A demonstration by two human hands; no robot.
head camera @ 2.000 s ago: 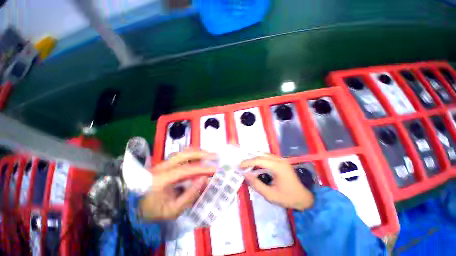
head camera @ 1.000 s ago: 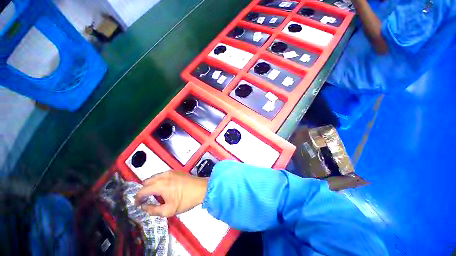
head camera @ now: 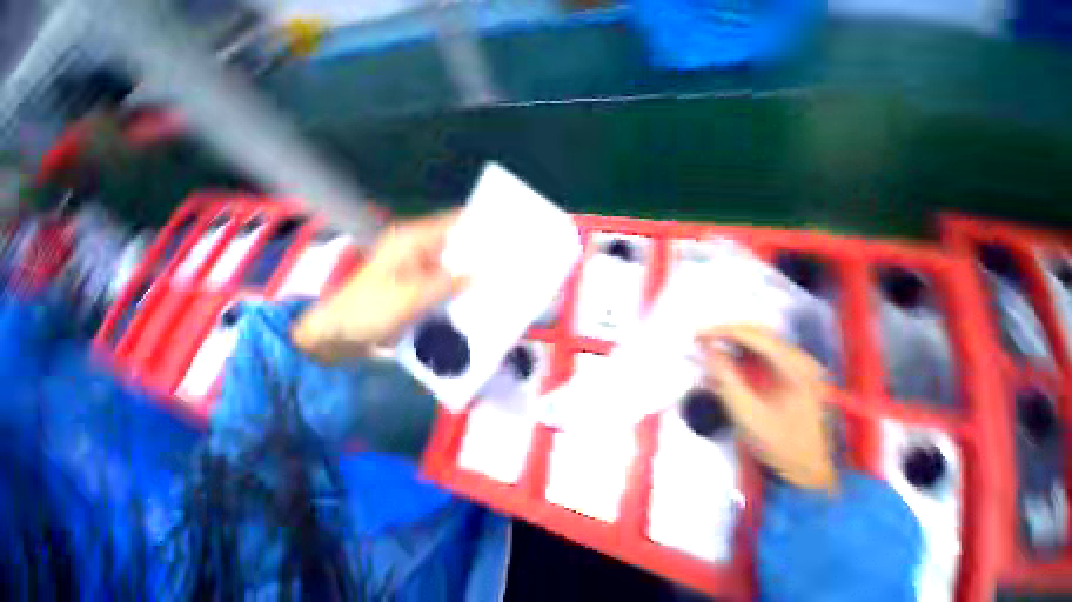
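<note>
The picture is blurred. My left hand holds a white phone tilted above the left end of the middle red tray, its black camera disc towards me. My right hand is over the tray's middle, its fingers at a blurred white label strip that lies or hangs across several phones. No printing can be read on the strip. White phones with black cameras sit in the near pockets, and darker phones sit further right.
Another red tray with phones stands at the left. A third red tray adjoins at the right. Behind is the dark green bench surface, with a blue plastic object beyond. A blurred pale post crosses the upper left.
The view has swung back left from the right-hand tray and floor. My left hand now shows, holding a white phone. My right hand has moved from a crumpled strip to a spread white strip over the tray.
</note>
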